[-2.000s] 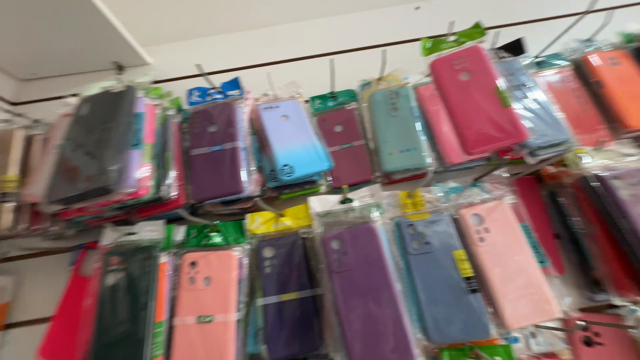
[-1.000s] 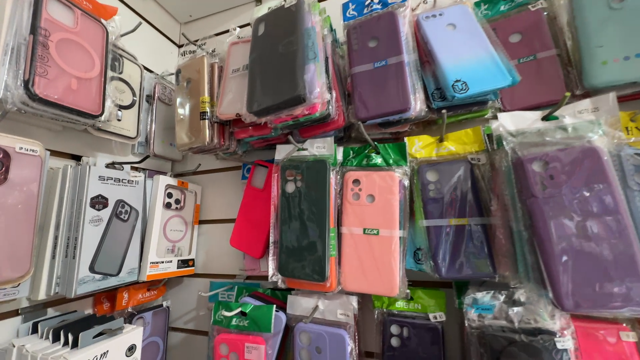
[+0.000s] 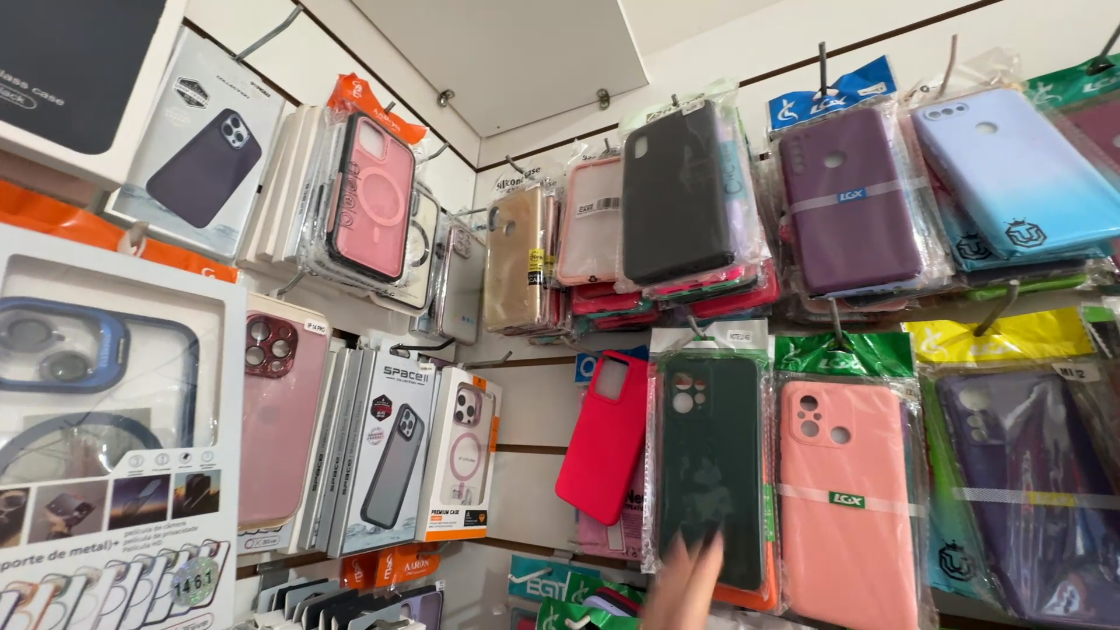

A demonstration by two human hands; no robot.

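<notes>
One hand (image 3: pixel 687 582), blurred, rises from the bottom edge with its fingers at the lower part of a dark green phone case (image 3: pixel 710 464) in a clear bag; whether it touches the bag cannot be told. It looks like a left or right hand without the picture settling which. Beside that case hang a red phone case (image 3: pixel 604 437), tilted, on the left and a salmon-pink phone case (image 3: pixel 847 499) on the right. Above are a black phone case (image 3: pixel 678 192) and a purple phone case (image 3: pixel 844 201). The other hand is out of view.
Metal hooks (image 3: pixel 838 328) stick out from the slatted wall (image 3: pixel 525 472). Boxed phone cases (image 3: pixel 385 455) line the left wall, with a large white case box (image 3: pixel 114 490) close by. A cabinet (image 3: pixel 542 52) juts out above the corner. More bagged cases (image 3: pixel 1032 490) hang at right.
The view has swung left to the corner and the boxed cases. A hand has come into view at the bottom, in front of the dark green case.
</notes>
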